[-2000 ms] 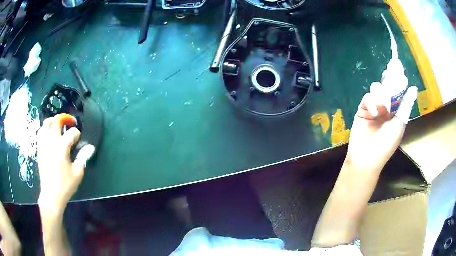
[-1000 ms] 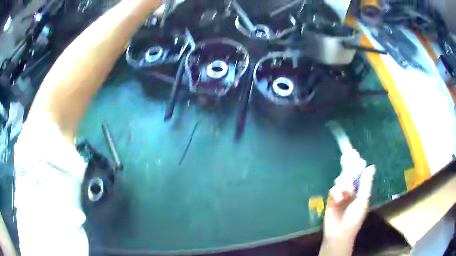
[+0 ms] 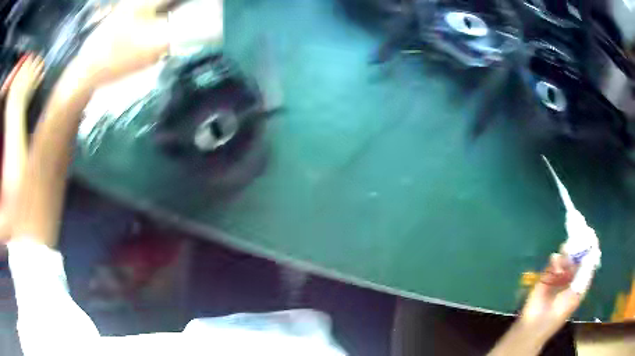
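My right hand [image 3: 550, 295] holds the white glue bottle [image 3: 581, 247] at the lower right, its long thin nozzle pointing up and left. My left hand [image 3: 132, 42] is stretched out at the upper left, blurred, beside a bright white patch [image 3: 197, 29]; what its fingers hold, if anything, is unclear. A black housing [image 3: 177, 132] with a bright ring in its centre lies on the bench just below and right of my left hand. White cord [image 3: 115, 115] is heaped between my left forearm and this housing.
More black housings [image 3: 463, 52] with bright rings stand at the upper right, blurred. The green bench top [image 3: 362, 208] has its front edge running across below. Another person's hand [image 3: 24, 80] is at the far left. Part of a cardboard box [image 3: 606, 342] shows at the lower right.
The view has swung left, so the left housing appears nearer the middle and the others farther right. My left hand has come into view at the upper left. My right hand still holds the bottle.
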